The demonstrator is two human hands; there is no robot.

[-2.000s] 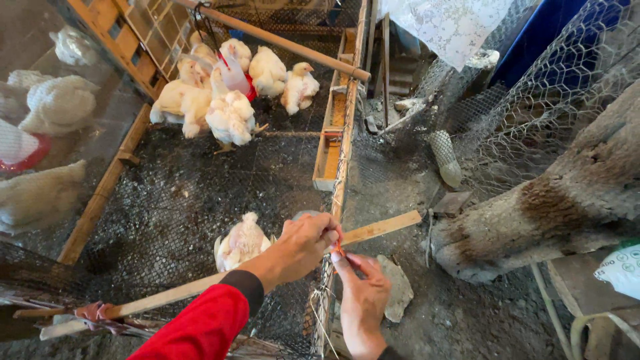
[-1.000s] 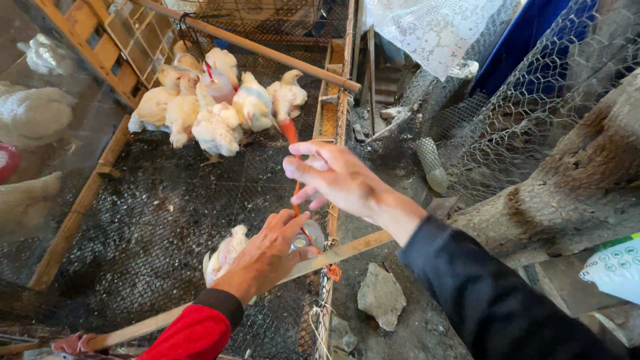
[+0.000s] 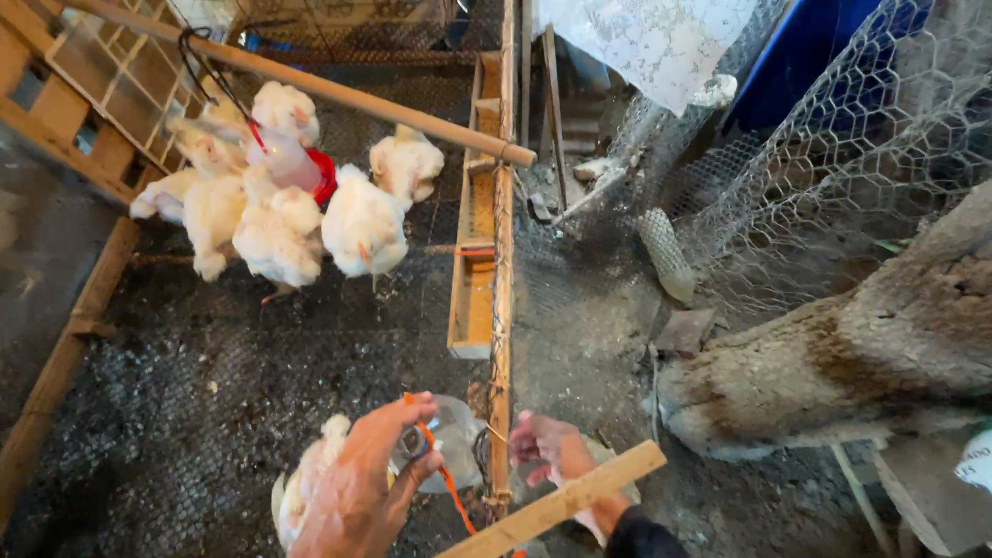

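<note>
My left hand (image 3: 372, 473) is inside the pen at the bottom, its fingers around the neck of a clear plastic bottle or jug (image 3: 453, 442). An orange cord (image 3: 449, 480) passes by its fingertips and runs down toward a wooden slat (image 3: 558, 504). Outside the upright wooden rail (image 3: 502, 325), my right hand (image 3: 562, 465) is beside the rail with its fingers apart, partly behind the slat; it is blurred, and nothing shows in it. A white chicken (image 3: 310, 480) is just left of my left hand.
Several white chickens (image 3: 279, 232) crowd a red and white hanging drinker (image 3: 322, 174). A wooden feed trough (image 3: 473, 302) lines the rail. A wooden pole (image 3: 333, 89) crosses above. Hexagonal wire netting (image 3: 814, 170) and a thick tree trunk (image 3: 837, 349) stand at right.
My right hand, raised over the pen by the orange cord one second ago, is now lower and outside the rail. The clear container shows more fully at my left hand.
</note>
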